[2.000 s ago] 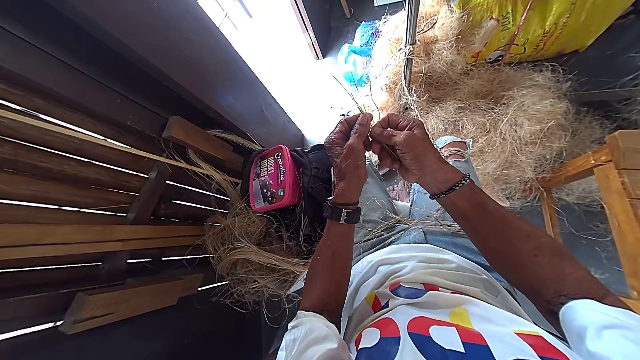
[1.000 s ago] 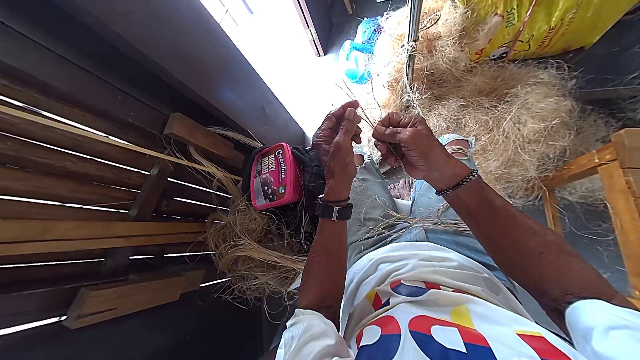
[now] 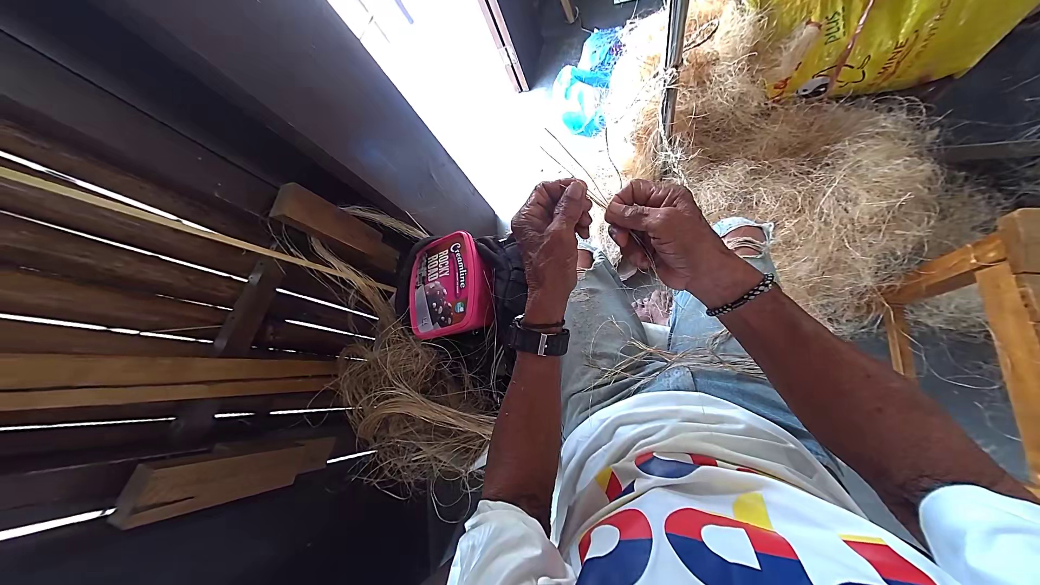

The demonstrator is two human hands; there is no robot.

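Several thin dark plant-fibre strands [image 3: 575, 161] rise from between my hands, which are close together over my lap. My left hand [image 3: 554, 236], with a black watch at the wrist, pinches the strands between thumb and fingers. Just to its right, my right hand [image 3: 654, 231], with a braided bracelet, also has its fingertips closed on the strands. Loose fibres [image 3: 658, 361] lie across my jeans at the thighs. The exact place where the strands meet the fingertips is too small to tell.
A pink-lidded tub [image 3: 447, 284] on a black bag and a fibre bundle [image 3: 414, 406] are at my left. Beyond my knees lies a big heap of tan fibre [image 3: 837, 187], beside a metal pole [image 3: 673, 73] and a yellow sack [image 3: 910, 41]. A wooden frame [image 3: 1007, 325] stands at right.
My hands have moved slightly against each other at the strands, the left one opening its fingers a little and closing them again. The things around have stayed put.
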